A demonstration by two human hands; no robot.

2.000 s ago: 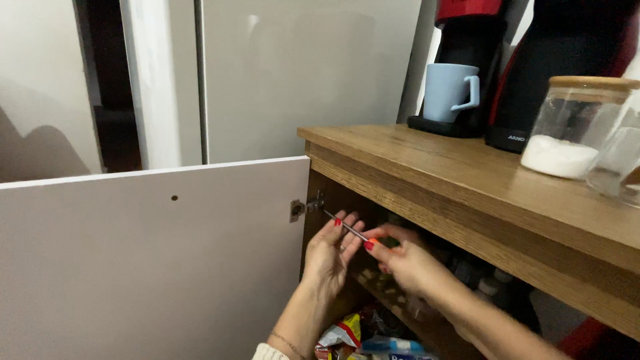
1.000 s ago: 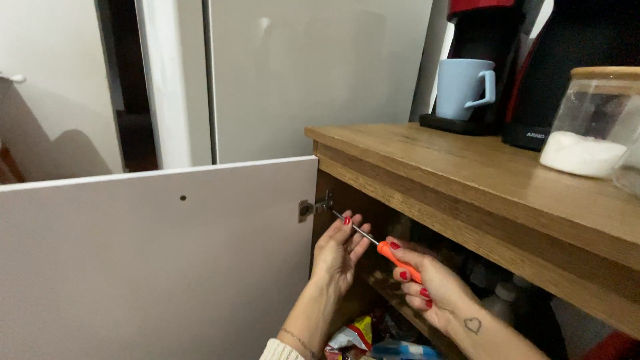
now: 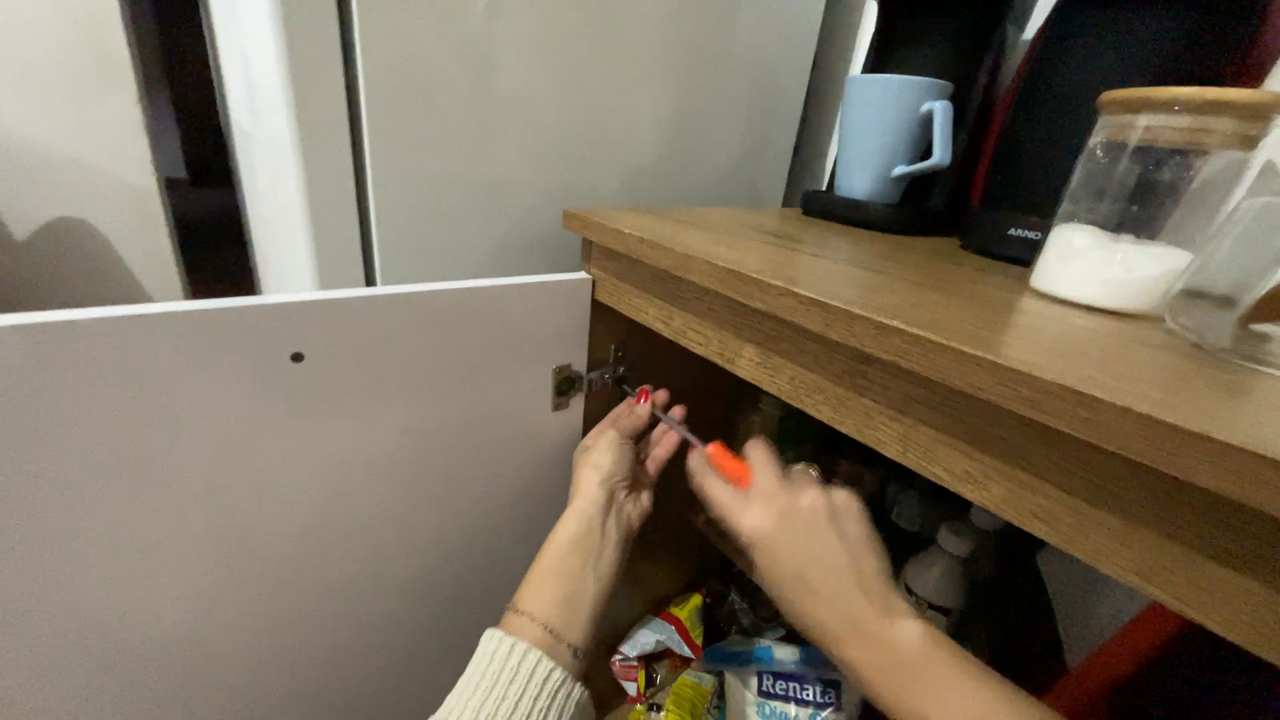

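Note:
An orange-handled screwdriver (image 3: 728,464) is gripped by my right hand (image 3: 815,545), which is blurred. Its thin metal shaft slants up and left toward a metal cabinet hinge (image 3: 588,380); whether the tip sits in a screw cannot be made out. My left hand (image 3: 622,460) steadies the shaft near the tip between thumb and fingers. The hinge joins the white cabinet door (image 3: 300,500), standing open at the left, to the inner side wall of the wooden cabinet. A small dark hole (image 3: 297,357) shows in the door's face.
Above my hands juts the wooden countertop (image 3: 850,290). On it stand a light blue mug (image 3: 893,138), a black coffee machine (image 3: 1090,120) and a glass jar (image 3: 1120,220) holding white powder. Food packets (image 3: 665,650) and bottles (image 3: 935,575) fill part of the cabinet.
The right hand has shifted its hold on the screwdriver, covering more of the orange handle than one second ago. The left hand has stayed by the hinge.

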